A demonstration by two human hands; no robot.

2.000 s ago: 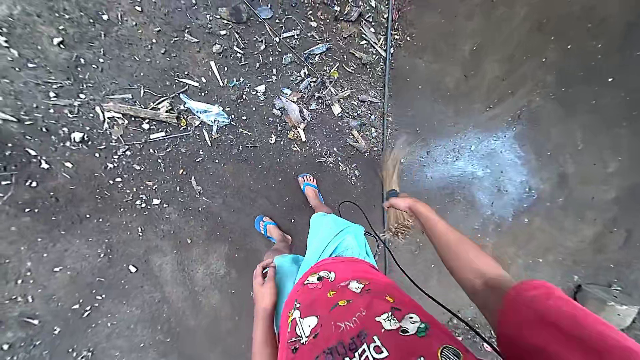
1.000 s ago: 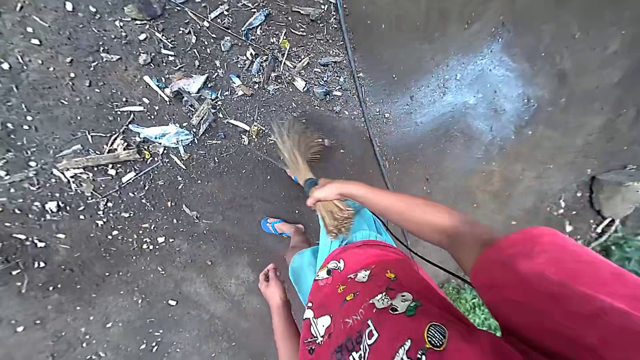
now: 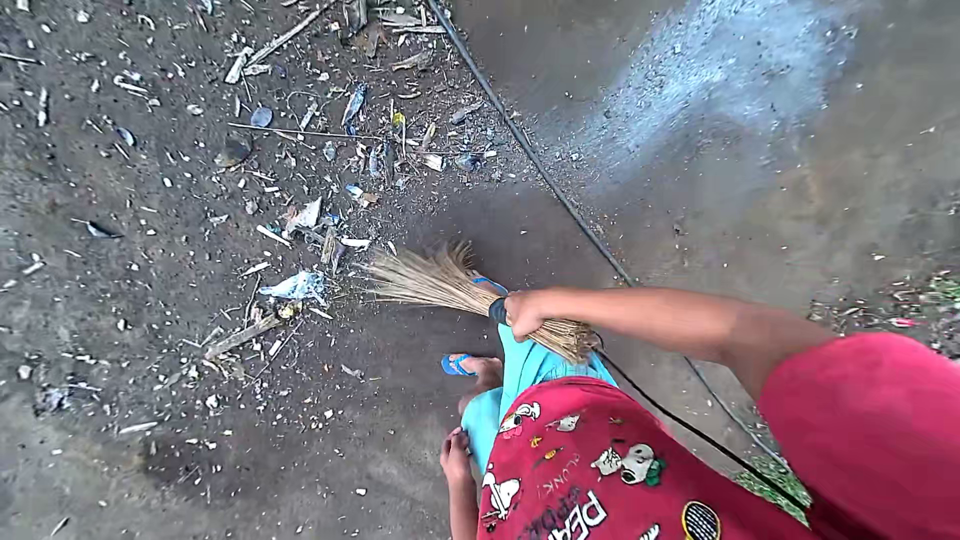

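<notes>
My right hand [image 3: 526, 313] grips a stick broom [image 3: 442, 281] of thin tan bristles near its dark binding. The bristles fan out leftward over the dirt ground, beside the scattered litter, and partly hide one foot in a blue flip-flop. The broom's short butt end points down and right, over the turquoise shorts [image 3: 487, 409]. My left hand [image 3: 456, 452] hangs beside the shorts with its fingers loosely curled, and no object shows in it. A crumpled pale plastic piece [image 3: 295, 286] lies left of the bristle tips.
A dark cable or hose [image 3: 536, 161] runs diagonally across the ground, and a thin black cord [image 3: 675, 416] passes by my right side. Wood scraps [image 3: 244, 335], leaves and bits of plastic litter the left. A pale bluish powdery patch [image 3: 697, 82] marks the ground at upper right.
The broom has moved from right of the dark line two seconds ago to its left side, and its bristles now point left toward the litter. My right hand has kept its hold.
</notes>
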